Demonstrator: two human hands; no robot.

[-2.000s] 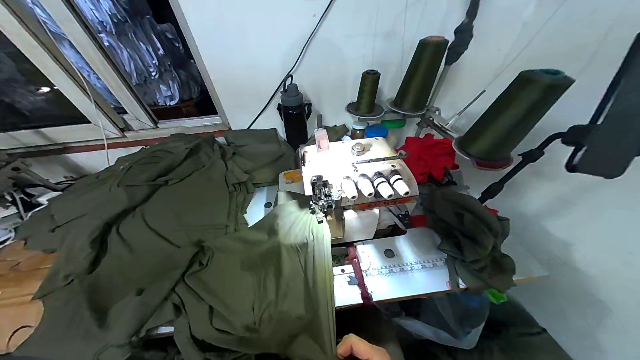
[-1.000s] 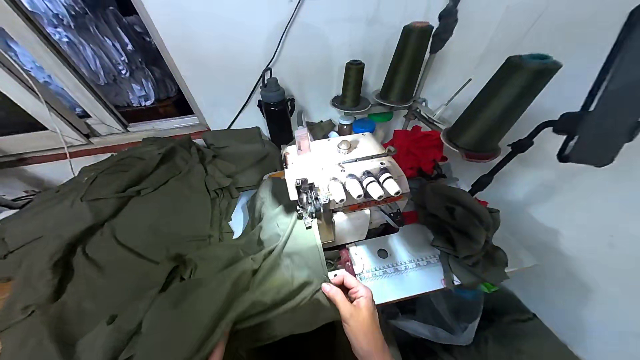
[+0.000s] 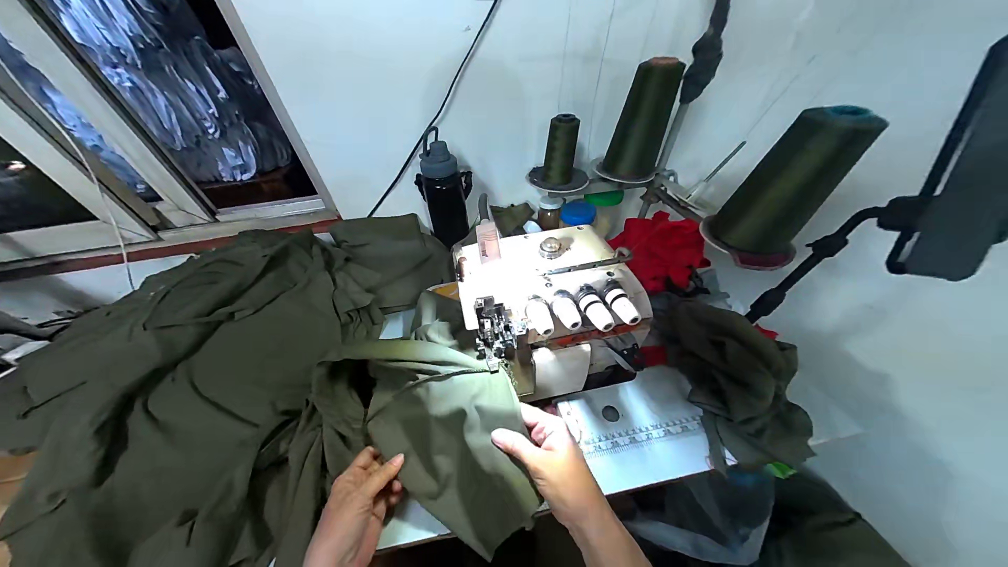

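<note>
A white overlock sewing machine (image 3: 551, 276) stands at the centre, its presser foot (image 3: 494, 358) lit by a lamp. Olive green fabric (image 3: 457, 441) runs from under the foot toward me, with a seam across it near the foot. My right hand (image 3: 551, 453) pinches the fabric's right edge between thumb and fingers, just below the foot. At the lower left of this piece, my left hand (image 3: 366, 496) holds its edge between thumb and fingertips. A large heap of olive garments (image 3: 197, 370) lies at the left and joins the fabric at the machine.
Olive thread cones (image 3: 795, 185) stand on holders behind the machine. A dark bottle (image 3: 445, 197) is at the back. Red cloth (image 3: 660, 250) and crumpled olive cloth (image 3: 732, 370) lie right of the machine. A metal plate with a ruler scale (image 3: 638, 425) is in front. A black stand arm (image 3: 819, 244) reaches in from the right.
My left hand has come into clear view at the fabric's lower left edge. My right hand, low in the frame at first, has moved up to the fabric near the foot. The fabric there lies differently.
</note>
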